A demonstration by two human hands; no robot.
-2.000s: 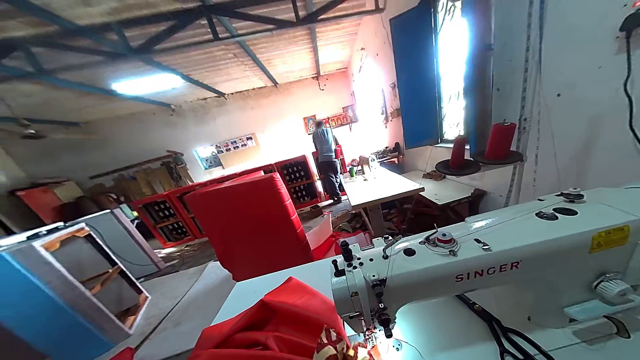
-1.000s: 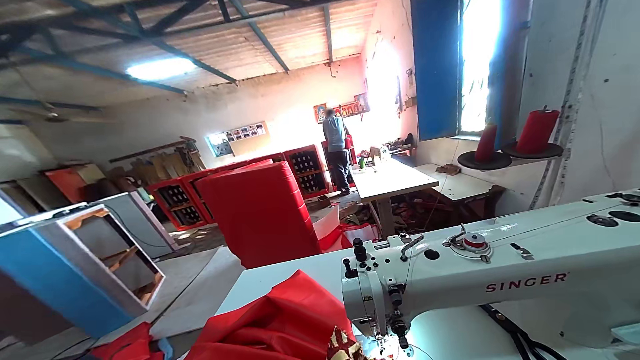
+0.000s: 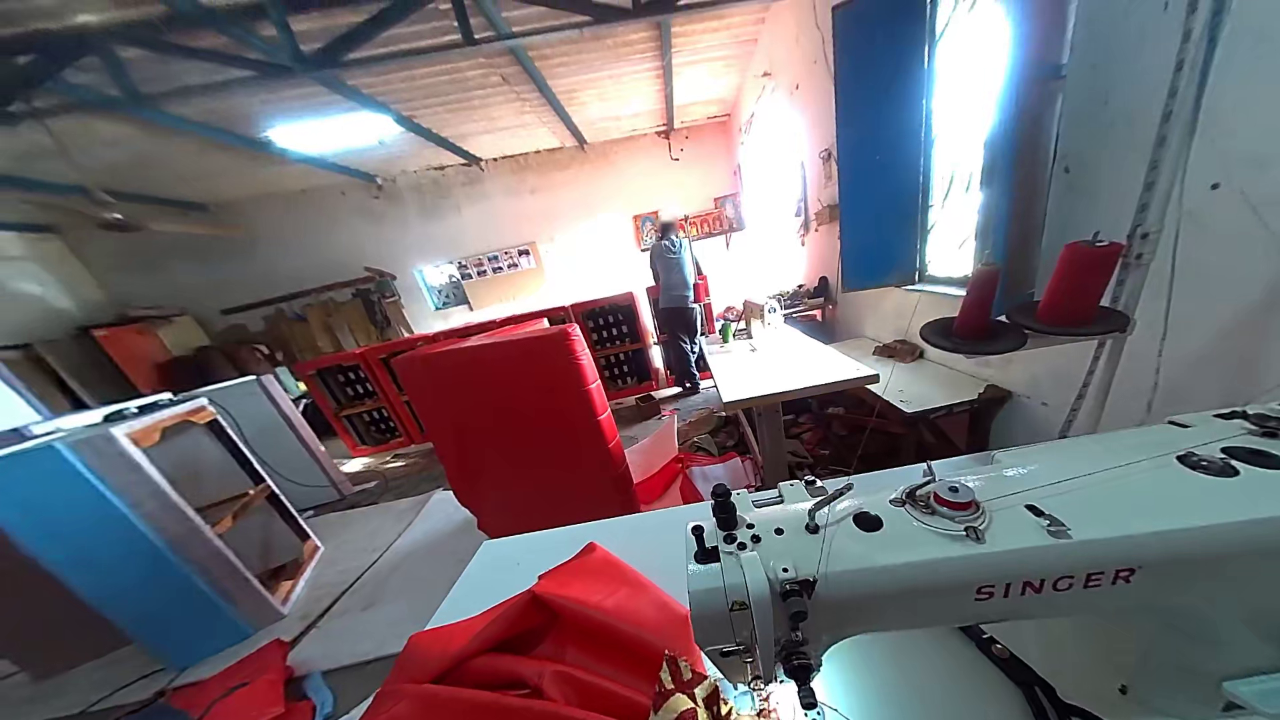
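Observation:
A white Singer sewing machine (image 3: 960,560) spans the lower right, its lamp lighting the needle area at the bottom edge. Bunched red sheet material (image 3: 560,640) lies on the white machine table (image 3: 590,540), left of the machine head. A piece of brown and cream patterned fabric (image 3: 688,690) shows at the bottom, against the red material and close to the needle area. Black-handled scissors (image 3: 1020,670) lie partly hidden below the machine arm. Neither of my hands can be made out, so what they hold or touch cannot be told.
Two red thread cones (image 3: 1078,285) stand on holders at the right wall. A tall red upholstered panel (image 3: 510,425) stands beyond the table. At left is a blue cabinet-like frame (image 3: 150,550). Farther back, a person (image 3: 677,300) stands near a white worktable (image 3: 790,370).
The view has shifted, bringing more floor and the red scrap at lower left into sight, while less of the scissors shows. The distant person remains standing in much the same place.

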